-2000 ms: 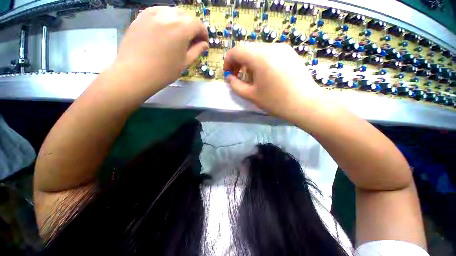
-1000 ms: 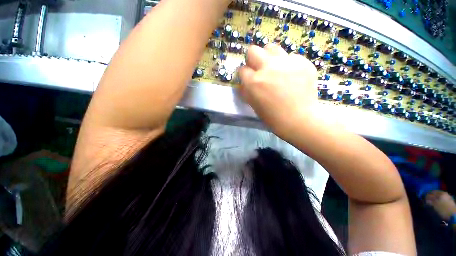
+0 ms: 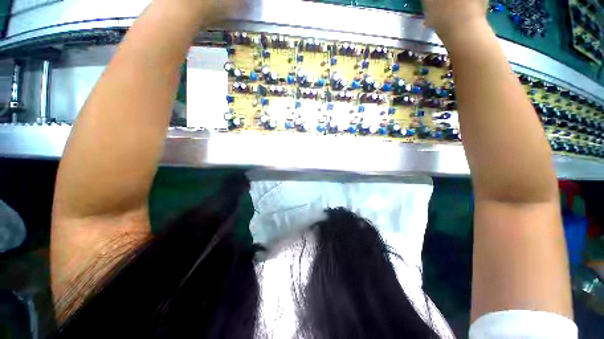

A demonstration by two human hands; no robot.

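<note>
A tan-yellow circuit board panel lies between the conveyor rails, dotted with dark cans with pale tops and small blue parts. My left hand reaches past the far rail and is cut off by the top edge; its fingers do not show. My right hand is also at the top edge, beyond the far rail, beside loose blue components; its fingertips are cut off. Whether either hand holds anything cannot be seen.
Long silvery conveyor rails run across the view. Cross shafts show at the left. A dark component heap lies on the green shelf. A separate board is at the top right. More populated boards continue right, partly behind my right forearm.
Both hands have moved up past the far rail; my right hand has left the boards. The view has shifted, showing more of the panel's left end.
</note>
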